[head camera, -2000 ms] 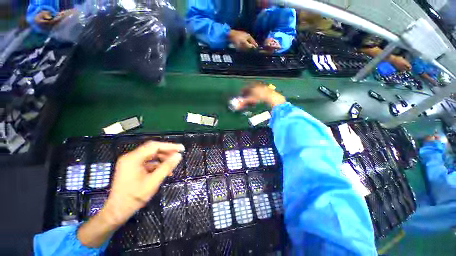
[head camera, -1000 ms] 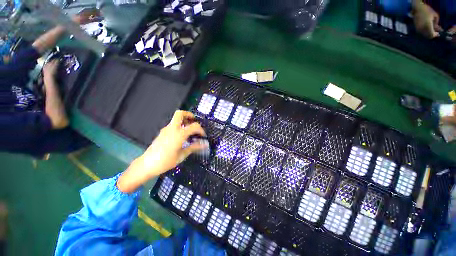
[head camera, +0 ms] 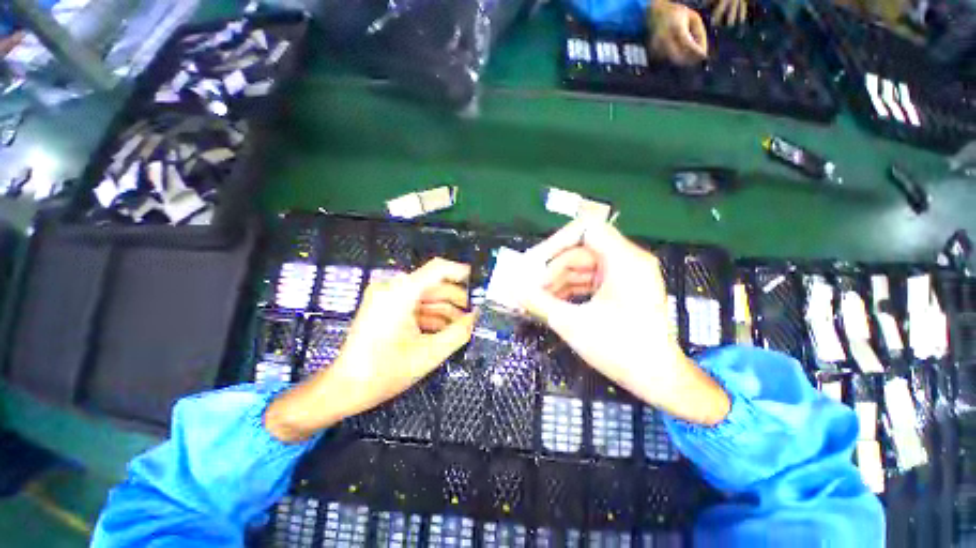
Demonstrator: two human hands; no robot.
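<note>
My right hand holds a white LCD module between thumb and fingers, above the glossy black blister tray. My left hand is close at its left, fingertips pinched on a small dark part, seemingly a phone front housing; it is blurred and mostly hidden by the fingers. Phone housings with pale keypads lie in several tray pockets; other pockets show only diamond texture. My hands hide part of the tray.
Two loose LCD modules lie beyond the tray, at left and right. A parts bin and plain black tray stand left. White strips lie right. Part-built phones, a plastic bag and another person's hands are beyond.
The view has swung left, then back towards the middle. My left hand has moved from the tray's left side to its middle. My right hand is now beside it with a white module.
</note>
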